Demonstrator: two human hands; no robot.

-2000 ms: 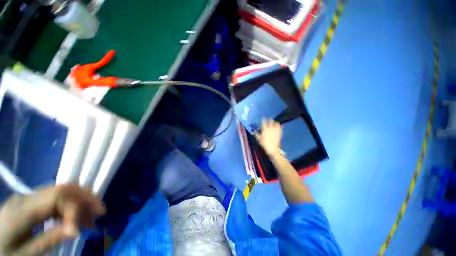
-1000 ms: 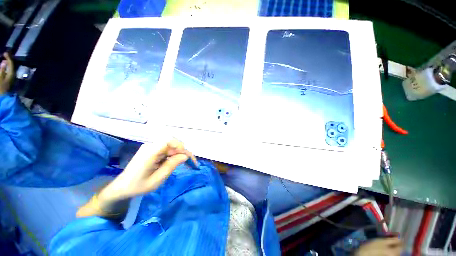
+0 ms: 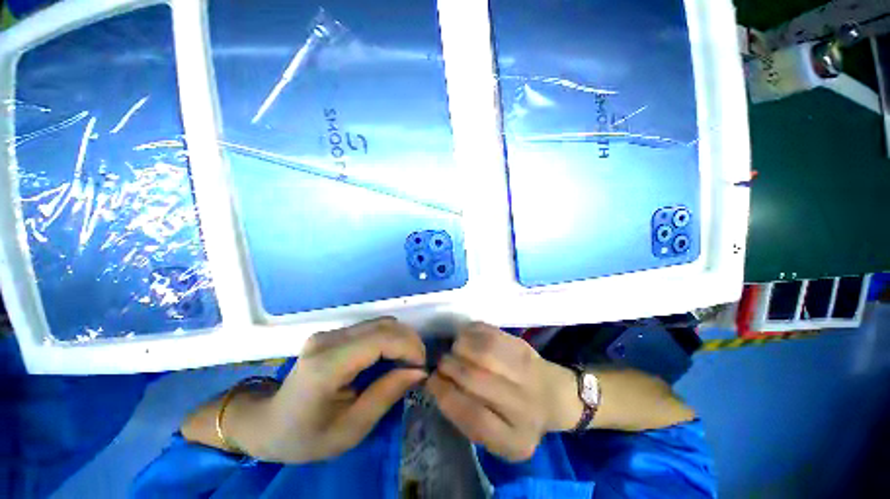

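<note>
A white tray [image 3: 480, 195] holds three blue-grey tablet rear housings under clear wrinkled film: left [image 3: 107, 185], middle [image 3: 337, 185] and right [image 3: 600, 175]. The middle and right ones show a dark camera block at the lower right. My left hand [image 3: 337, 390] and my right hand [image 3: 503, 390] meet just below the tray's front edge. Their fingertips pinch a small dark piece [image 3: 438, 349] between them. The piece is mostly hidden by the fingers and blurred, so I cannot tell what it is.
A white bottle [image 3: 784, 70] with a metal top stands at the upper right by a grey post. The green work surface [image 3: 810, 195] lies right of the tray. Below it are a tray with dark panels [image 3: 818, 300], yellow-black tape and blue floor.
The view has moved closer over the white tray. My right hand has come from the lower right to meet my left hand at the tray's front edge, with a small dark piece between them.
</note>
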